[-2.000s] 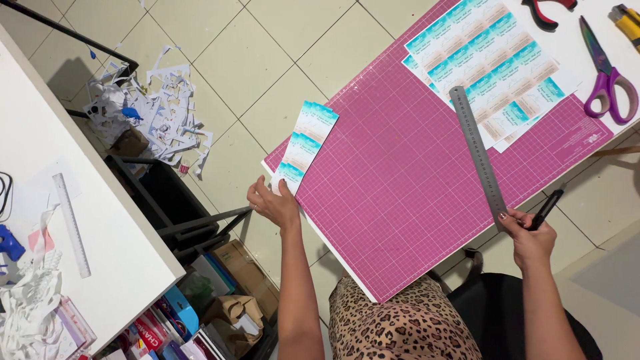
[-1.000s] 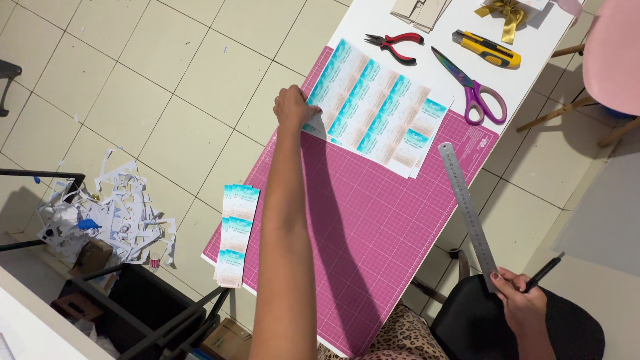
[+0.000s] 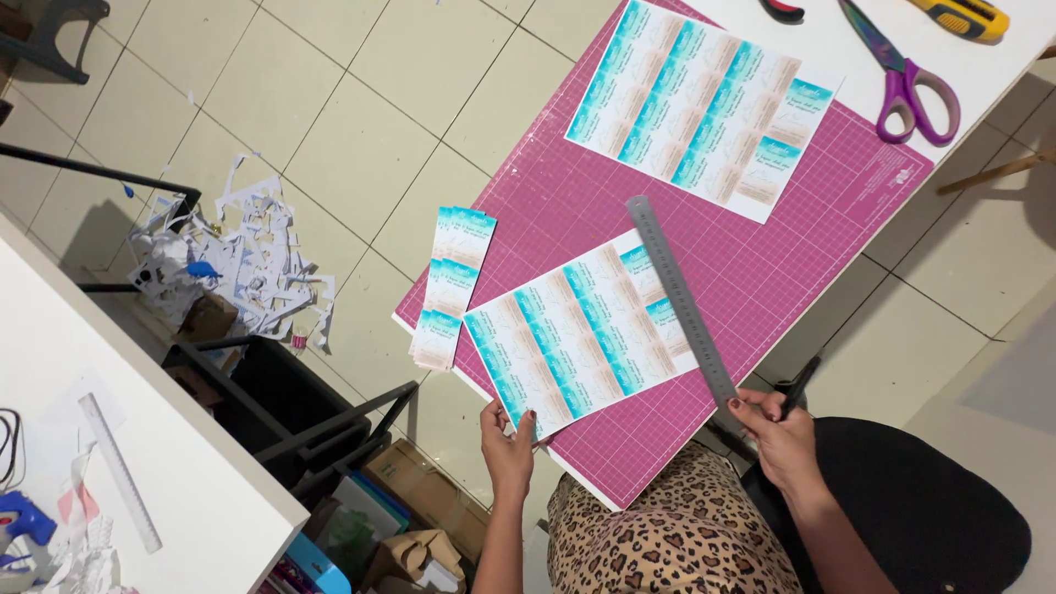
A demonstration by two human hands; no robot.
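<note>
My left hand (image 3: 509, 450) pinches the lower left corner of a printed card sheet (image 3: 569, 330), which lies tilted over the pink cutting mat (image 3: 553, 198). In my right hand (image 3: 775, 433) are a metal ruler (image 3: 683, 301) and a black pen-like tool (image 3: 800, 386). The ruler's far part overlaps the sheet's right edge. Farther up the mat rest more printed sheets (image 3: 693, 111), apart from the held one. A small stack of cut printed strips (image 3: 451, 289) sits at the mat's left edge.
Purple-handled scissors (image 3: 903, 91), a yellow utility knife (image 3: 965, 18) and a red-and-black tool handle (image 3: 782, 10) lie on the white table (image 3: 998, 82). Paper scraps (image 3: 247, 256) heap at the left, near a second white table (image 3: 165, 462). A black chair (image 3: 907, 511) stands at the lower right.
My left hand has come back from the sheets at the far end, and one sheet now lies nearer me in its grip. The ruler has moved over the mat, still in my right hand.
</note>
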